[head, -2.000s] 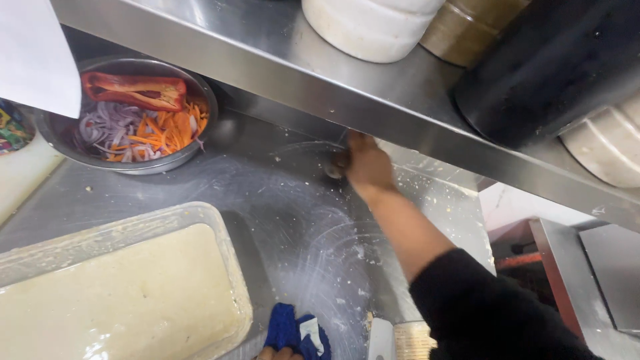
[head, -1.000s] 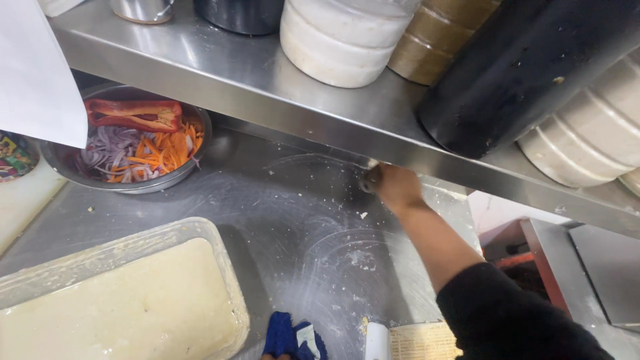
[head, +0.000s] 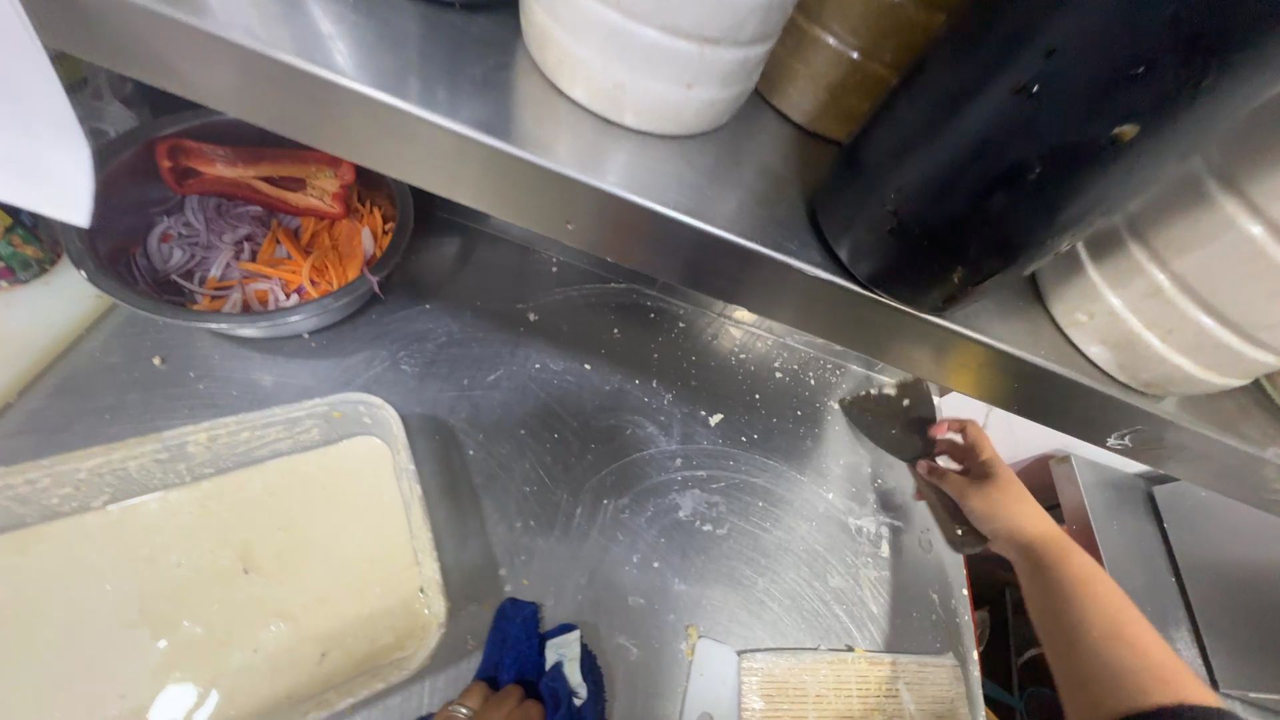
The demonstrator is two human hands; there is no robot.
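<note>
My right hand [head: 985, 485] grips a dark scraper [head: 893, 420] with a broad blade, raised over the right end of the stainless steel worktop [head: 640, 500]. Pale crumbs and smears lie across the steel to the left of the blade. At the bottom edge my left hand [head: 492, 704], with a ring on one finger, rests on a crumpled blue cloth [head: 512, 645] that has a white tag; only its fingers show. Left of the cloth stands a tub [head: 425, 560] of pale batter.
A metal bowl [head: 290, 322] holds sliced red onion, carrot strips and a red pepper half. Above the worktop runs a steel shelf [head: 480, 165] with a white container [head: 655, 65] and a black cylinder [head: 1000, 150]. A wrapped bundle of thin sticks [head: 850, 685] lies at the bottom.
My right hand has moved from under the shelf's edge towards the worktop's right end, and the scraper's blade now shows in full. My left hand is still at the blue cloth.
</note>
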